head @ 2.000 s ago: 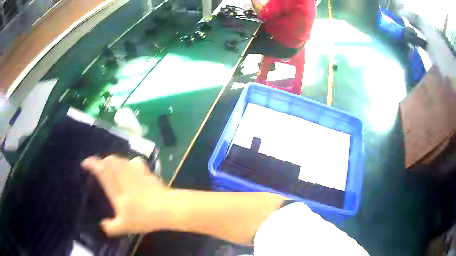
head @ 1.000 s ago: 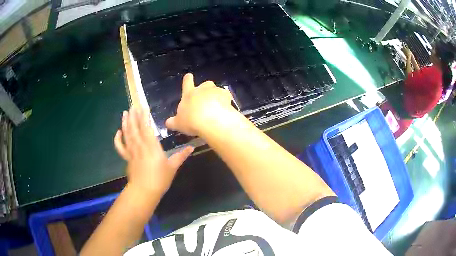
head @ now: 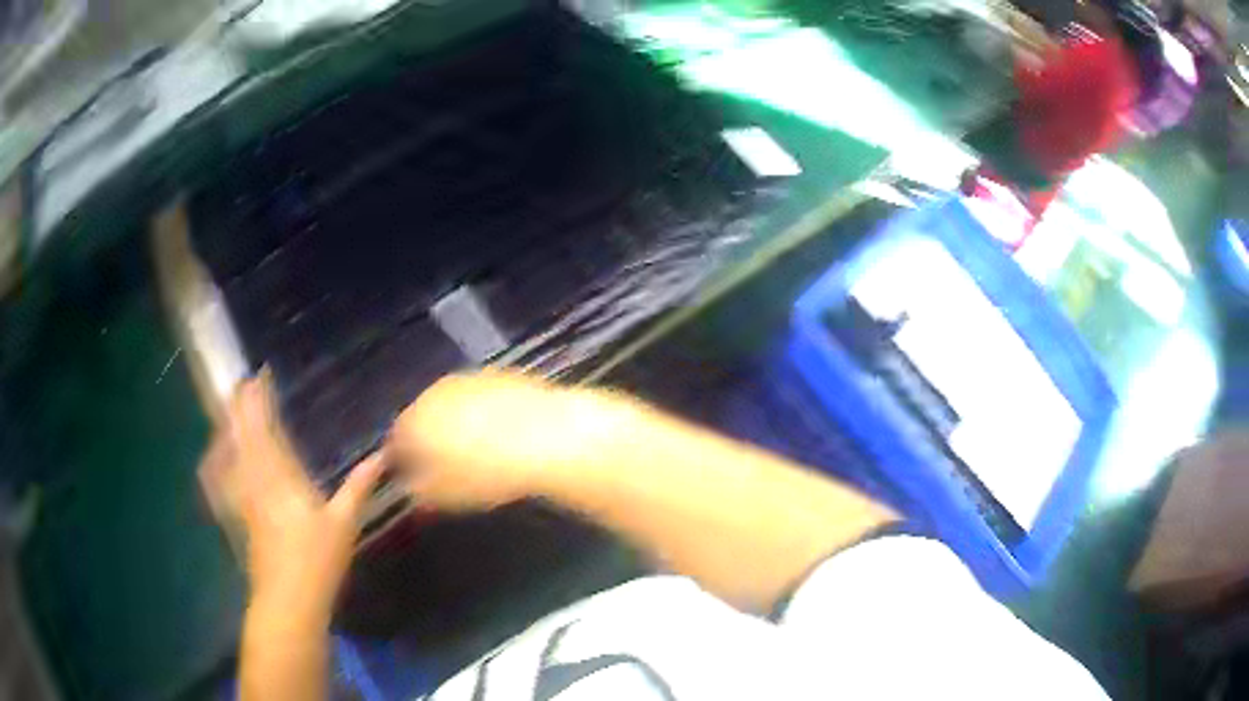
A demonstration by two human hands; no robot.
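The stack of boards covered in black parts [head: 452, 164] lies on the green bench; the picture is blurred. A pale gap [head: 471, 323] shows among the parts near its front edge. My left hand [head: 267, 479] is at the stack's near left corner, thumb and fingers apart, fingertips by the pale left edge. My right hand [head: 445, 445] is at the front edge, just right of my left thumb. Its fingers are curled and blurred; whether it holds a part cannot be told.
A blue tote [head: 818, 329] stands to the right beside the bench, with white sheet [head: 1007, 397] and black parts inside. A person in red [head: 1075, 103] is at the upper right. Brown cardboard [head: 1199, 527] is at the right edge. A bit of blue shows at the bottom left.
Since one second ago, the view has shifted and the stack sits further left. My right hand has moved from over the parts to the front edge, closer to my left hand, its fingers now curled.
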